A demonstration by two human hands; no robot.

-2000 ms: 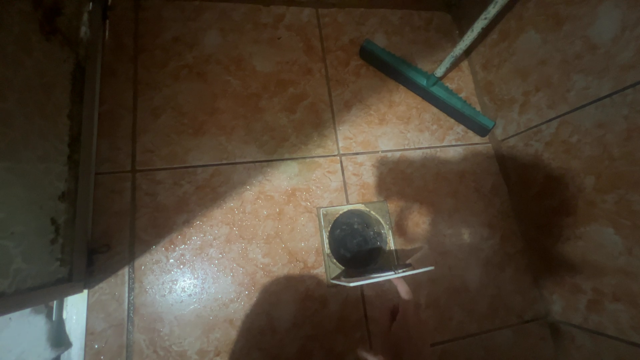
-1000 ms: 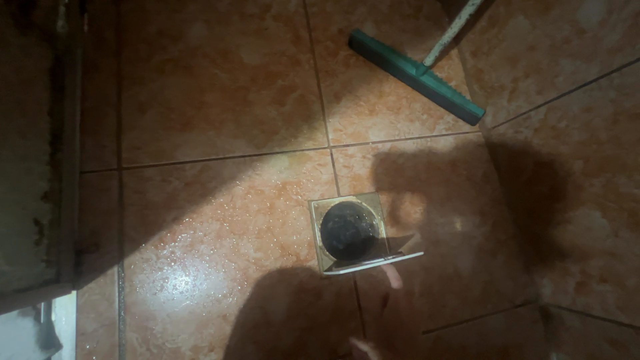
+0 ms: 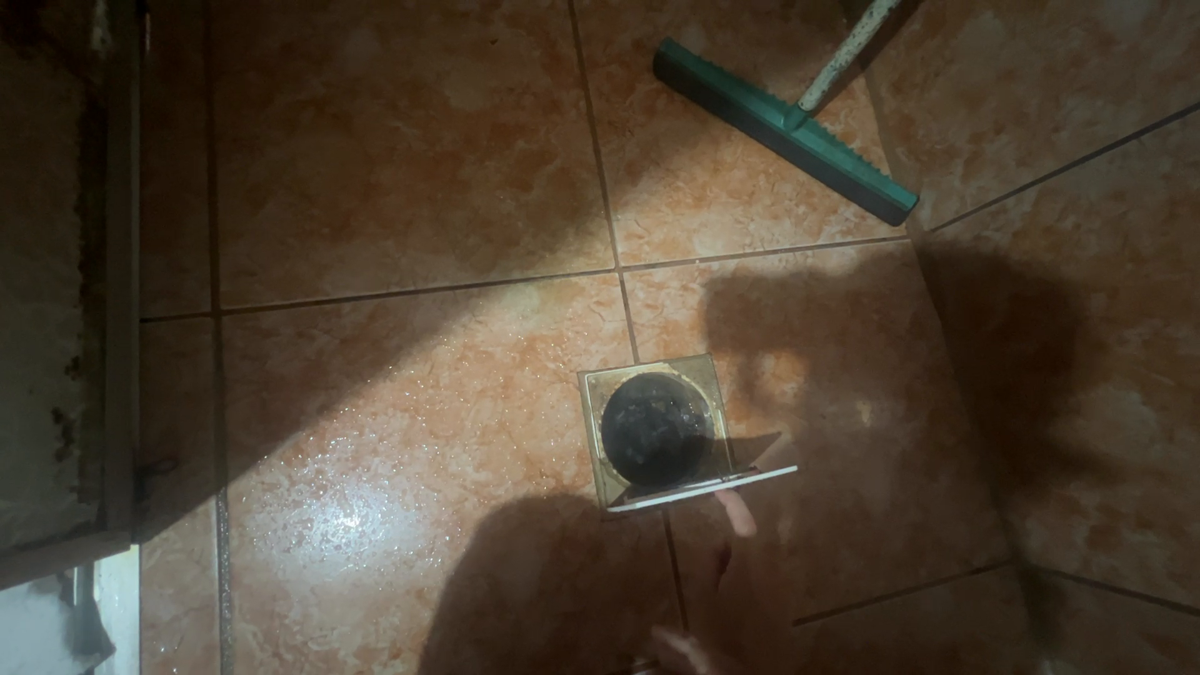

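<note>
A square floor drain [image 3: 592, 450] with a light metal frame and a round, dark opening is set in the tiled floor, below the middle of the view. Its thin, flat cover [image 3: 703, 489] stands on edge along the near side of the frame, seen almost edge-on and reaching past the right corner. My right hand [image 3: 745, 562], dim in the shadow at the bottom, holds the cover near its right part, with one fingertip showing on the near side. Most of that hand blends into the dark floor. My left hand is not in view.
A green floor squeegee [image 3: 797, 136] with a worn, pale handle rests on the tiles at the upper right, by the wall's foot. A framed panel [image 3: 117, 281] with dark stains runs down the left side. The floor tiles [image 3: 375, 403] look wet and shiny.
</note>
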